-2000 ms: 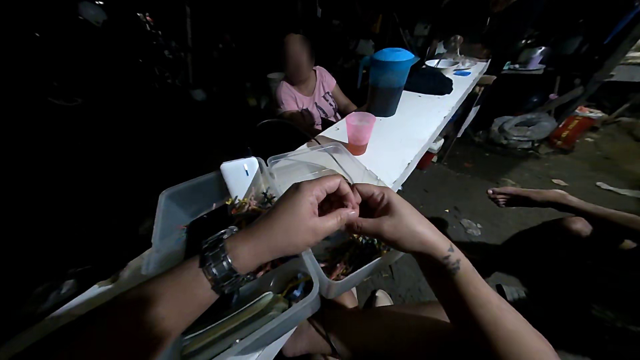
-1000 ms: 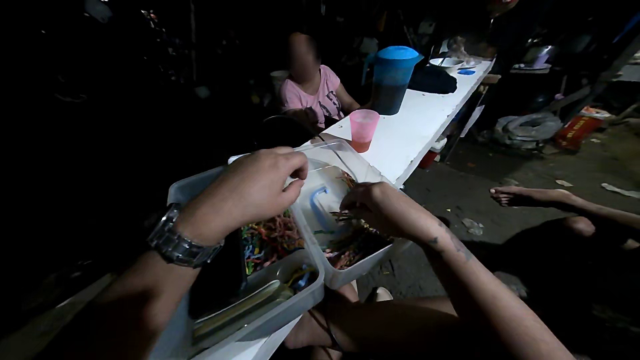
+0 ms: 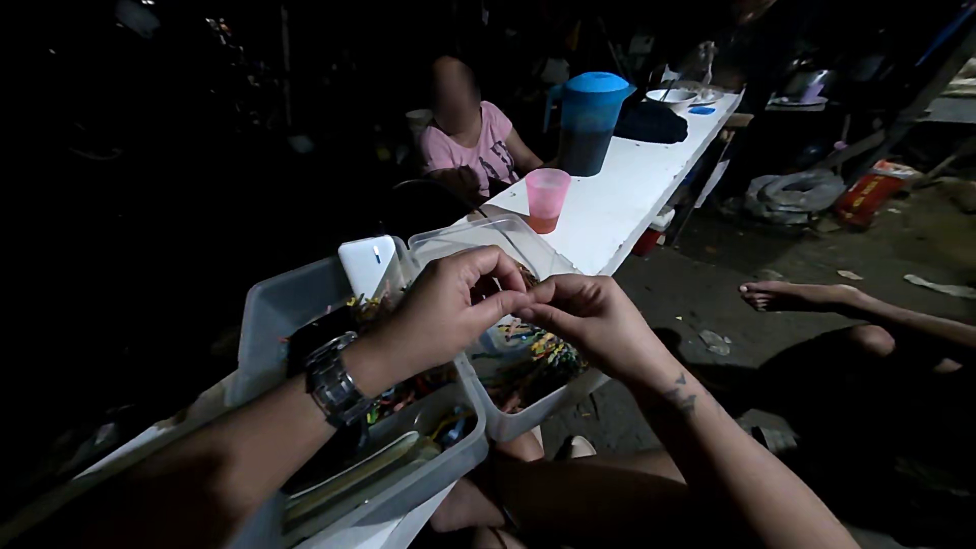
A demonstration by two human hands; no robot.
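My left hand (image 3: 457, 297), with a watch (image 3: 339, 379) on its wrist, and my right hand (image 3: 587, 316) meet at their fingertips above two translucent plastic containers. Thumbs and forefingers are pinched together; whatever lies between them is too small or hidden to make out. Under my right hand, the right container (image 3: 509, 427) has many small multicoloured strands (image 3: 553, 351) inside. More coloured strands lie in the left container (image 3: 259, 328), partly covered by my left hand and forearm. A white rectangular device (image 3: 368, 267) leans upright at that container's back.
A long white table (image 3: 610, 221) runs to the upper right, bearing a pink cup (image 3: 547, 200) with reddish drink, a blue-lidded pitcher (image 3: 592, 126), a dark cloth item (image 3: 652, 122) and a bowl (image 3: 671, 97). A person in a pink shirt (image 3: 488, 149) sits behind it; another person's leg (image 3: 831, 293) shows at right.
One second ago my hands were apart, the right one at the strands in the right container. Now they are together above the containers, as they were two seconds ago.
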